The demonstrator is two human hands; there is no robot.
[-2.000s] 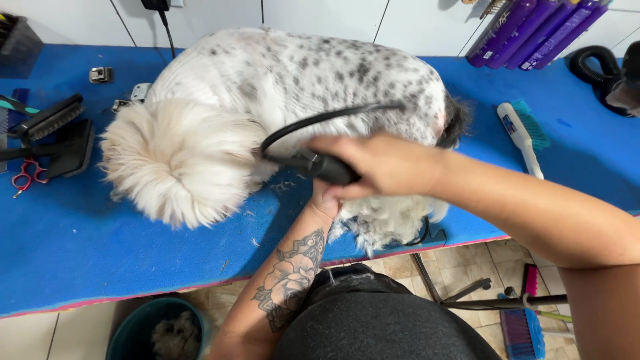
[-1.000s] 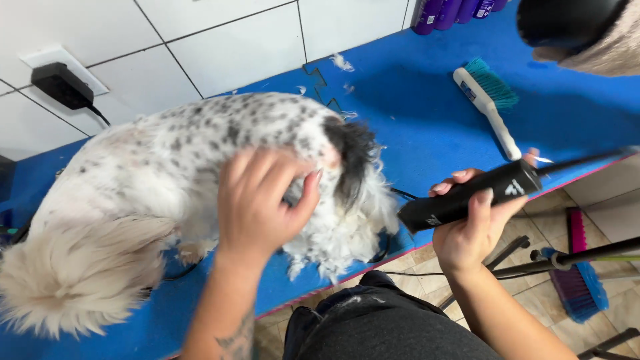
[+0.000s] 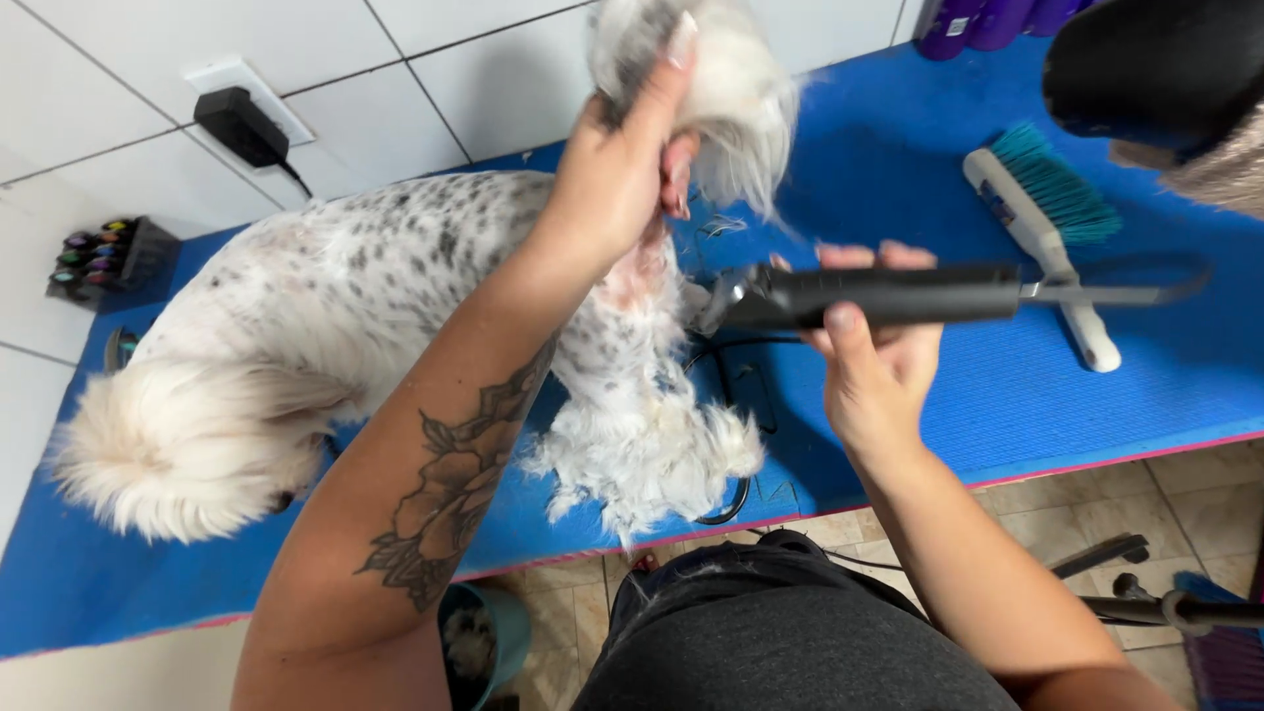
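Note:
A white dog with dark spots [image 3: 395, 232] stands on the blue mat, its fluffy head at the left and its rear toward the middle. My left hand [image 3: 632, 163] grips the dog's long-haired tail [image 3: 741, 94] and holds it up. In my right hand [image 3: 879, 346] lies a black electric hair clipper [image 3: 889, 294], its metal blade end pointing left, close to the dog's rear; blur hides whether it touches. Shaggy white fur [image 3: 652, 454] surrounds the dog's lower hind leg. The clipper's cord leaves its right end.
A white brush with teal bristles [image 3: 1027, 207] lies right of the clipper. Black dryer nozzle [image 3: 1136, 79] juts in at upper right. Purple bottles [image 3: 953, 25] stand behind. A black adapter [image 3: 242, 126] is plugged into the wall. Below the table edge are a teal bin [image 3: 509, 632] and a metal stand [image 3: 1175, 610].
My left hand has moved from the dog's flank up to its tail and taken hold of it. The clipper in my right hand has come to the dog's rear, blade end first.

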